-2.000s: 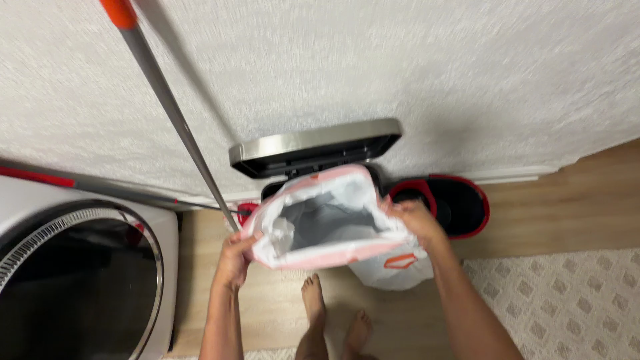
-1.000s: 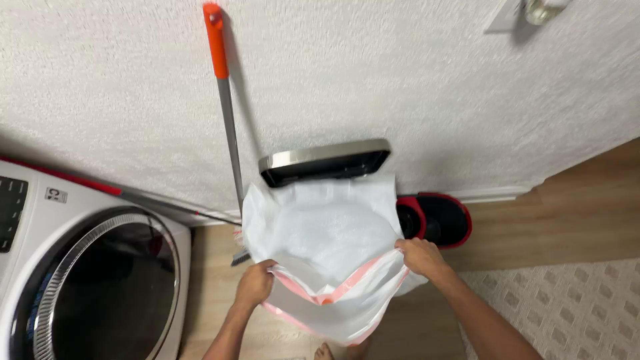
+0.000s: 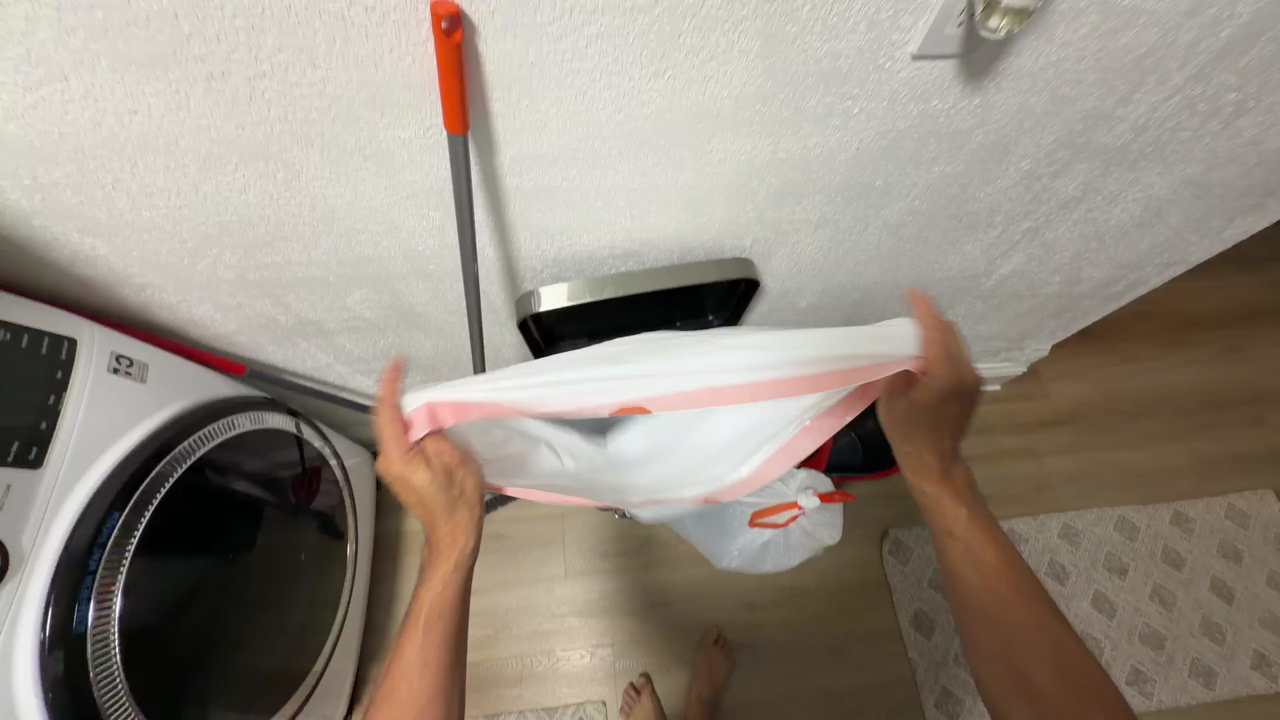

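Observation:
A white plastic drawstring trash bag (image 3: 660,440) with a pink hem is stretched wide between both hands, its mouth facing me. My left hand (image 3: 428,465) grips the bag's left end, fingers inside the rim. At the right end, my right hand (image 3: 930,390) holds the rim in the same way, slightly blurred. Behind the bag stands the raised lid (image 3: 640,295) of a trash can, black inside with a silver edge; the can's body is hidden by the bag. A filled, tied white bag (image 3: 770,535) with an orange drawstring rests below, partly covered.
A front-loading machine (image 3: 220,560) with a round door stands at left. An orange-and-gray pole (image 3: 460,200) leans on the textured wall. A black-and-red bucket (image 3: 862,448) sits behind my right wrist. A patterned rug (image 3: 1100,600) lies at right, and bare feet show below.
My hands have moved apart and up, pulling the bag's rim taut sideways. One second ago the bag hung bunched lower between them. The tied bag shows more now.

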